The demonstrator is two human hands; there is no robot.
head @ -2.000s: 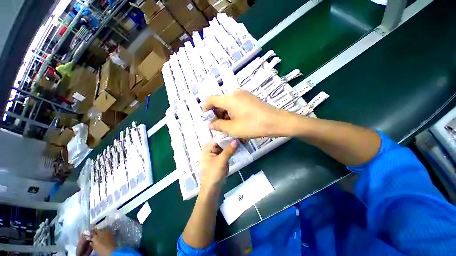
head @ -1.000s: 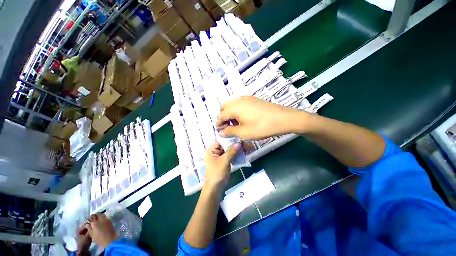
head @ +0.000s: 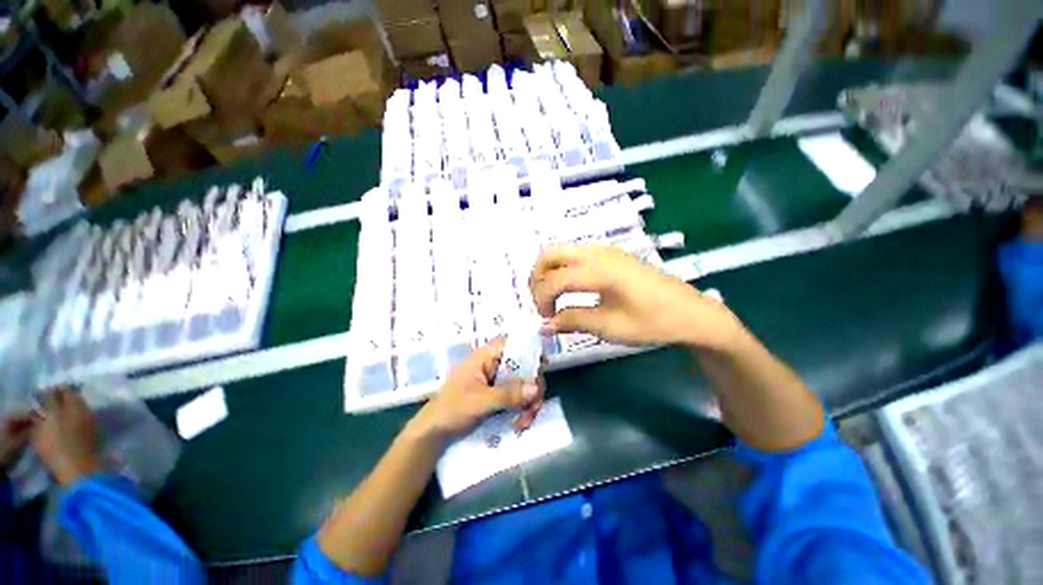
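My left hand (head: 486, 389) grips the lower end of a white wrapped watch (head: 522, 350), which has a small dark mark. My right hand (head: 595, 295) is at the upper end of the same piece, fingers bent, over the near tray; its exact grip is partly hidden. The white tray (head: 355, 392) under and left of my hands holds parallel rows of wrapped watches with grey-blue ends. Several watch straps (head: 618, 194) stick out at its right side. A flat white printed card (head: 467, 463) lies just below my left hand.
Another full tray lies behind (head: 600, 167). A left tray (head: 278, 217) holds more watches. A small white slip (head: 202, 414) lies on the green bench. A neighbour's hands (head: 65, 432) are at far left with clear plastic. A metal post (head: 789, 69) and a patterned tray (head: 972, 457) are at right.
The view has turned to the right and levelled. The white piece between my hands now stands clear of the rows, nearer the bench's front edge, above the card.
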